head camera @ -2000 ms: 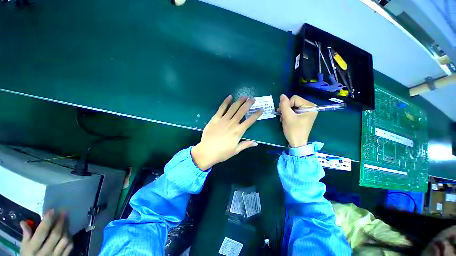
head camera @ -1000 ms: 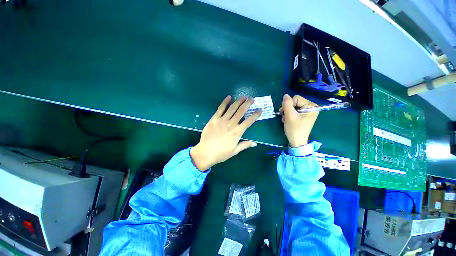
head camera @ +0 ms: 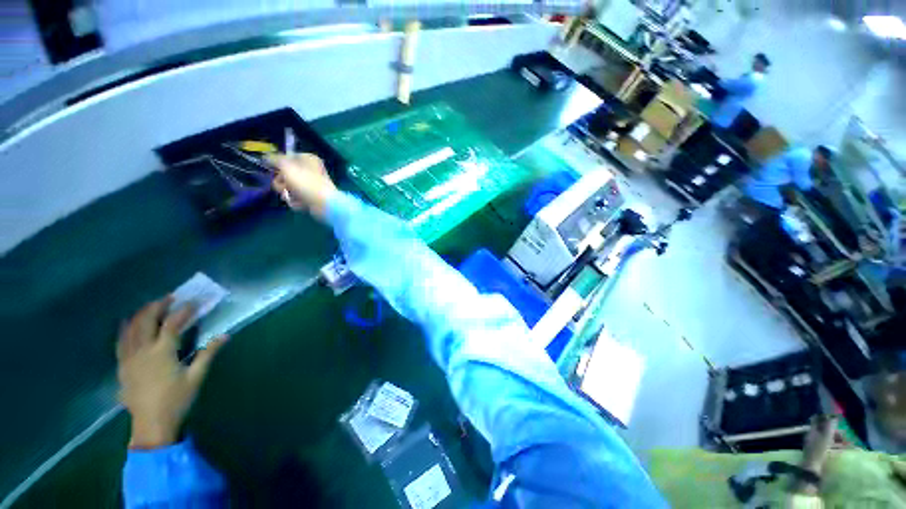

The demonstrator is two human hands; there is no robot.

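Observation:
A small white printed label (head camera: 202, 296) lies on the green mat at the left. My left hand (head camera: 162, 370) is spread, palm down, with its fingertips over the label's lower left edge. My right hand (head camera: 305, 182) is over the right side of the black tool box (head camera: 211, 211), its fingers closed around a slim pale pen (head camera: 289, 141) held nearly upright. The pen is blurred. Yellow- and blue-handled tools lie in the box.
A green circuit board (head camera: 422, 164) lies right of the box. Clear bags with white labels (head camera: 389, 406) lie below. A blue bin (head camera: 505, 283) and a white-grey machine (head camera: 568, 227) stand beyond my right sleeve. People in blue are at the far right; another person's hand shows at lower right.
The view has swung right. My right hand has left the label with the pen and moved to the tool box. My left hand stays by the label, now covering less of it.

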